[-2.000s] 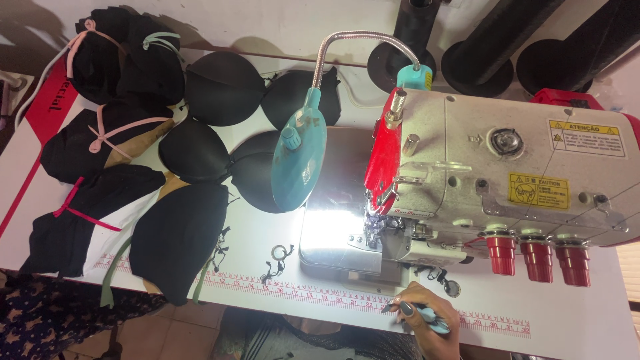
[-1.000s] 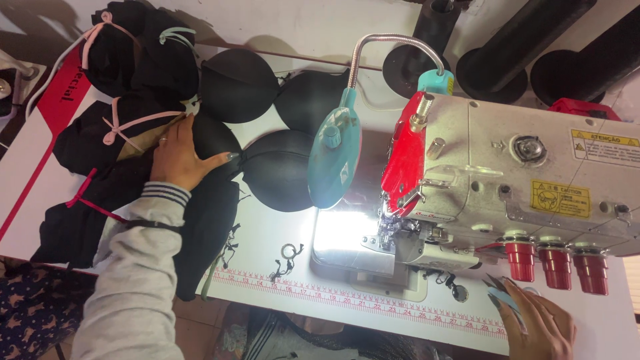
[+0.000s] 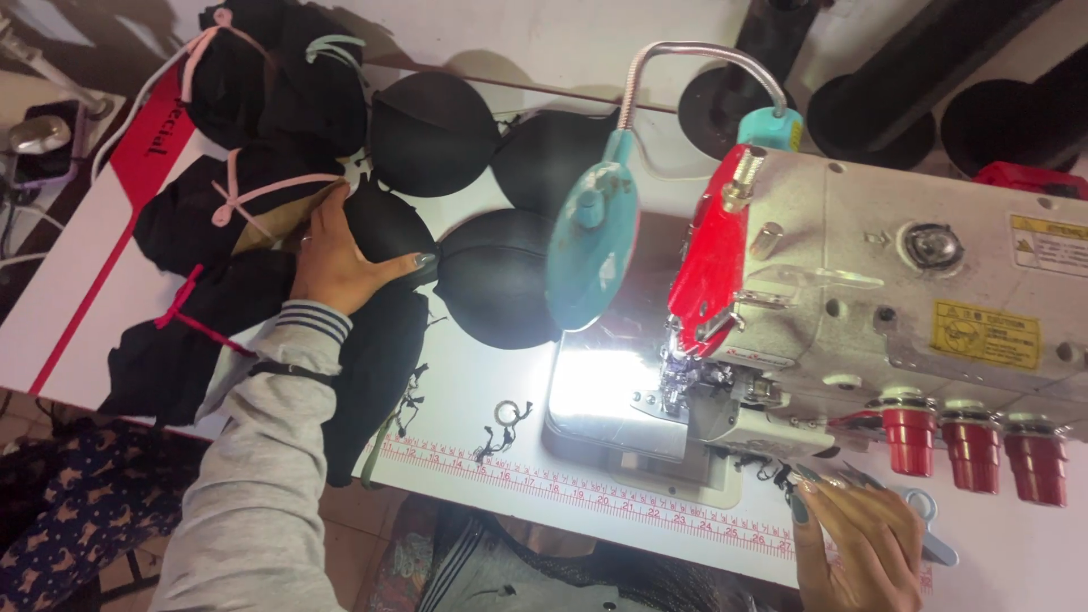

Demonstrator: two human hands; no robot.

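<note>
My left hand [image 3: 340,255] lies on the black fabric cups at the left, its thumb on the join beside a black padded cup [image 3: 497,276] and its fingers at a tan-lined piece. Whether the fingers grip the cloth cannot be told. A pink strap [image 3: 229,204] is tied beside those fingers, and a magenta strap [image 3: 200,319] lies on black fabric left of the wrist. My right hand [image 3: 858,531] rests at the table's front edge, fingertips at black thread scraps [image 3: 769,472]. Light-blue handled snips [image 3: 931,527] lie just right of it, partly hidden behind the fingers.
An overlock sewing machine [image 3: 901,280] with red tension knobs stands at the right. A teal lamp [image 3: 592,242] on a bent metal neck hangs over its lit plate. A printed ruler [image 3: 586,501] runs along the front edge. Black thread cones' stands [image 3: 884,110] rise behind.
My left hand, out of view two seconds ago, has come onto the black cups. My right hand held the snips then; they now lie on the table beside it.
</note>
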